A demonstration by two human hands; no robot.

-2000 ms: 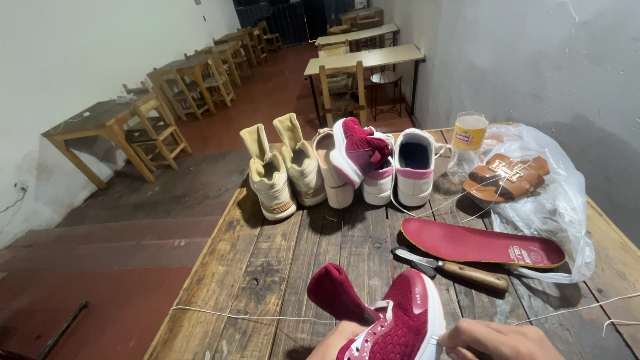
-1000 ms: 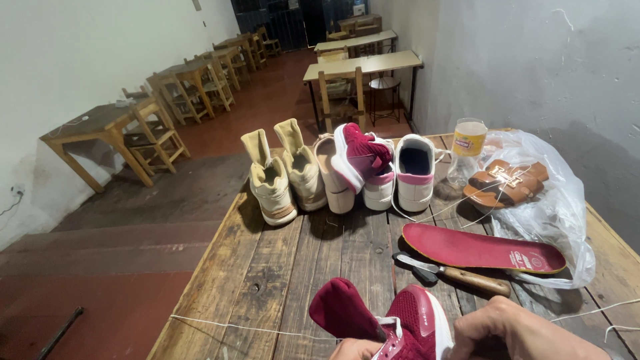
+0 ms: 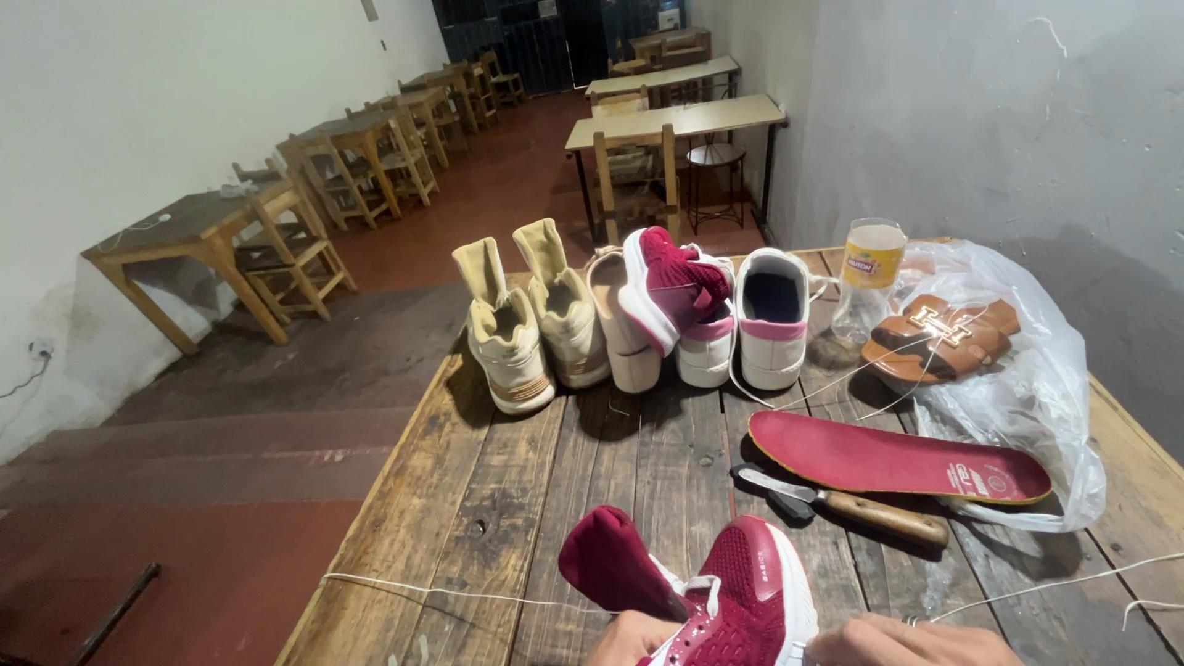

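A dark red knit sneaker (image 3: 754,578) with a white sole lies at the bottom centre, its tongue pulled out to the left. My left hand (image 3: 631,638) holds it from the left, fingers partly hidden behind the shoe. At the white sole's edge, my right hand (image 3: 902,640) has its fingers closed together; what they pinch is too small to tell. White thread (image 3: 462,594) runs left across the table, and more thread (image 3: 1045,587) runs right from near my right hand. A red insole (image 3: 897,458) and a wooden-handled tool (image 3: 879,516) with a metal end lie beyond.
Beige sneakers (image 3: 507,356), white-and-pink sneakers (image 3: 775,347) and another dark red sneaker (image 3: 668,287) stand along the far side of the wooden table (image 3: 499,518). A cut plastic bottle (image 3: 860,314), brown leather sandals (image 3: 943,347) and a clear plastic bag (image 3: 1045,407) are at the right.
The sneaker in my hands has shifted down and a little to the right since the earliest frame. My right hand has moved back towards the bottom edge since one second ago.
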